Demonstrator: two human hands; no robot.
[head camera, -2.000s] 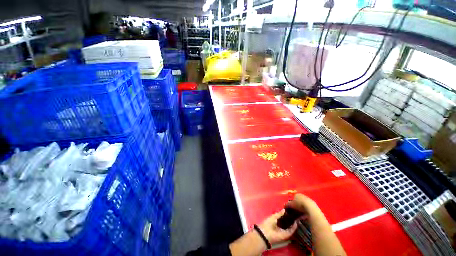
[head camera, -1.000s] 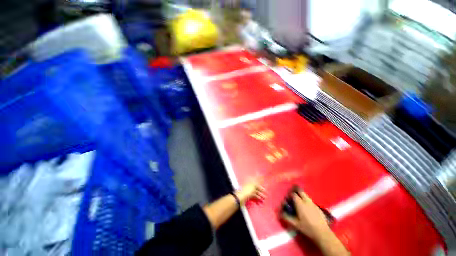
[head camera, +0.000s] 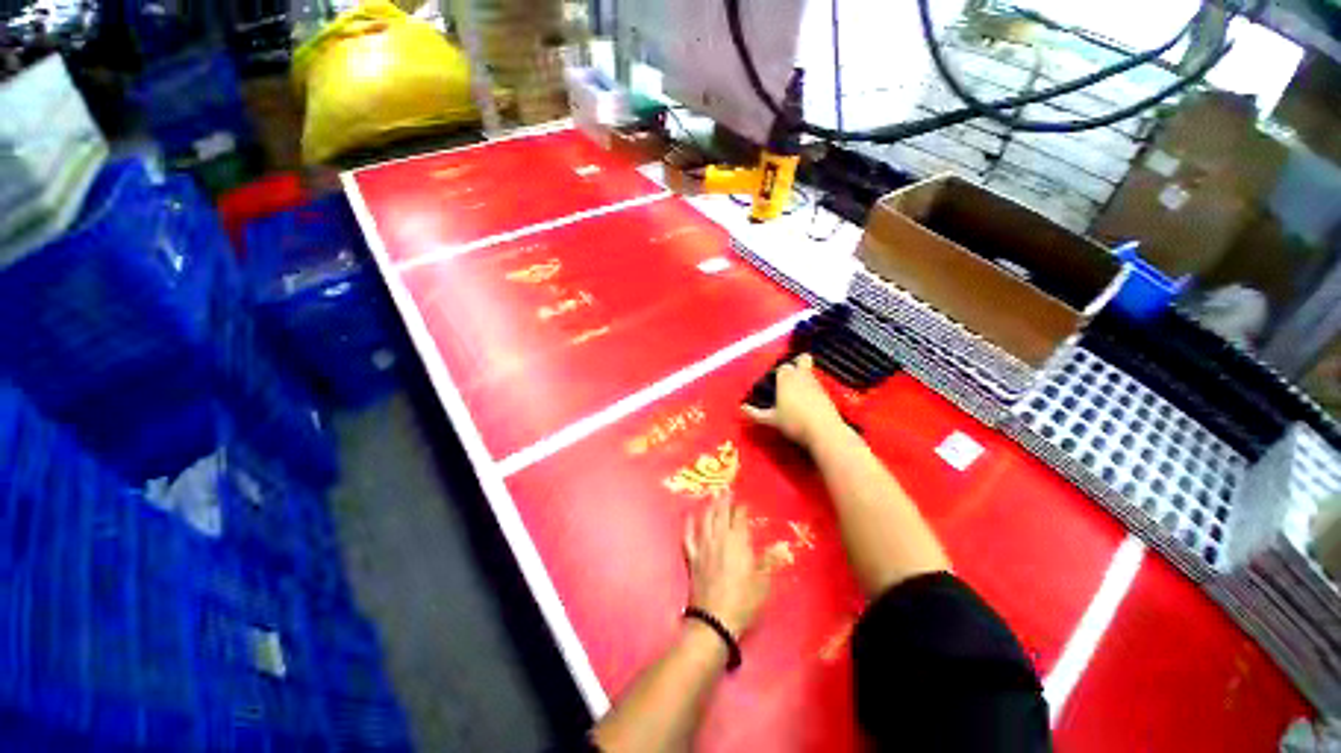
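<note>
A bundle of black tubular parts (head camera: 850, 350) lies on the red bench covering (head camera: 588, 368), near the stacked trays. My right hand (head camera: 799, 400) is at the near-left end of the bundle with its fingers around a dark part, which is partly hidden by the hand. My left hand (head camera: 724, 562) is flat on the red covering, fingers spread, holding nothing, with a dark bracelet at the wrist.
Stacked grid trays (head camera: 1125, 441) line the bench's right side, with a brown cardboard box (head camera: 956, 280) on them. A yellow tool (head camera: 772, 184) and a yellow sack (head camera: 385, 81) are farther back. Blue crates (head camera: 133, 559) stand left. Black cables (head camera: 1015, 115) hang above.
My right hand has moved forward along the bench to the black bundle with the dark part. My hands have parted, and my left hand now rests on the covering. The view has turned right.
</note>
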